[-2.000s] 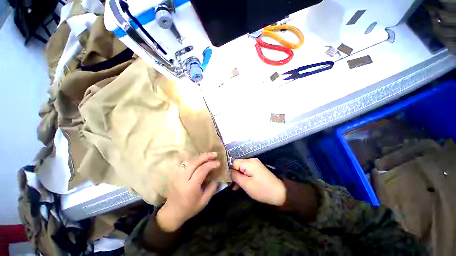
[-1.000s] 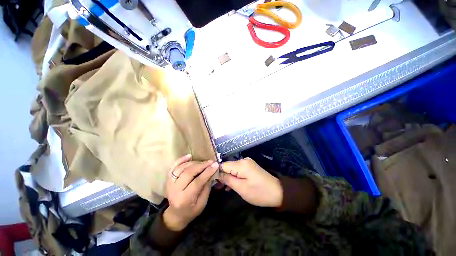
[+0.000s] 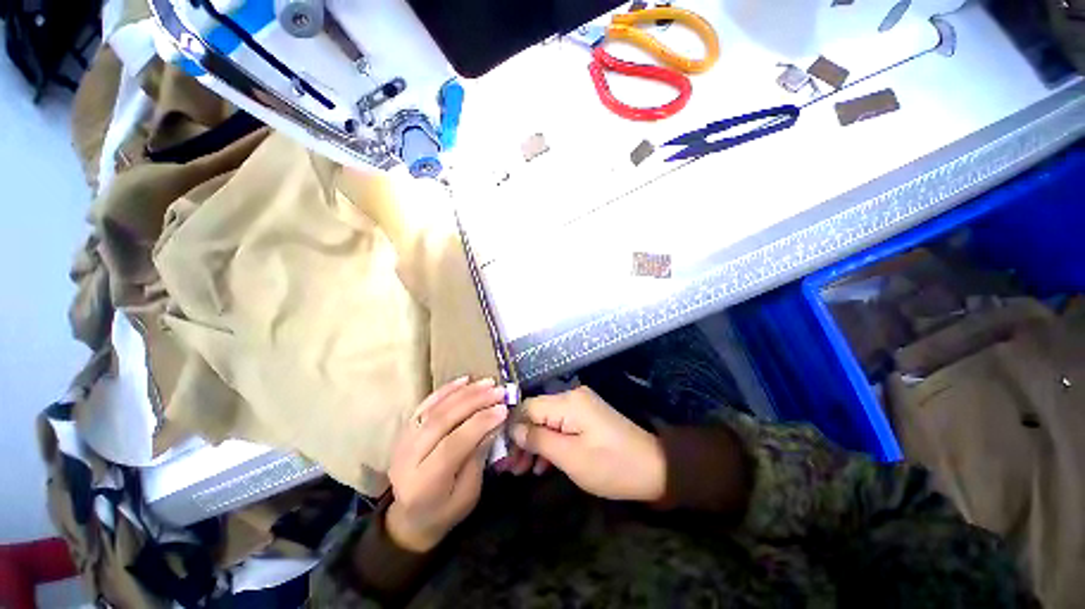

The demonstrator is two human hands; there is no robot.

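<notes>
The tan garment panel lies from the presser foot and needle area of the sewing machine to the table's front edge. Its dark speckled overlocked edge runs down towards my hands. My left hand lies on the cloth's near end, fingertips at that edge, holding it. My right hand pinches the edge just right of the left fingertips. A small white bit shows at the left fingertips. The cloth's end between the hands is partly hidden.
Scissors with red and orange loops, black thread snips and brown scraps lie on the table right of the machine. A ruler strip follows the front edge. A blue bin with brown pieces stands below right. More cloth is heaped left.
Since the first frame the view has shifted, so the machine sits further left and higher. Both hands have stayed at the cloth's near edge; the fingers have shifted slightly, and a small white bit now shows.
</notes>
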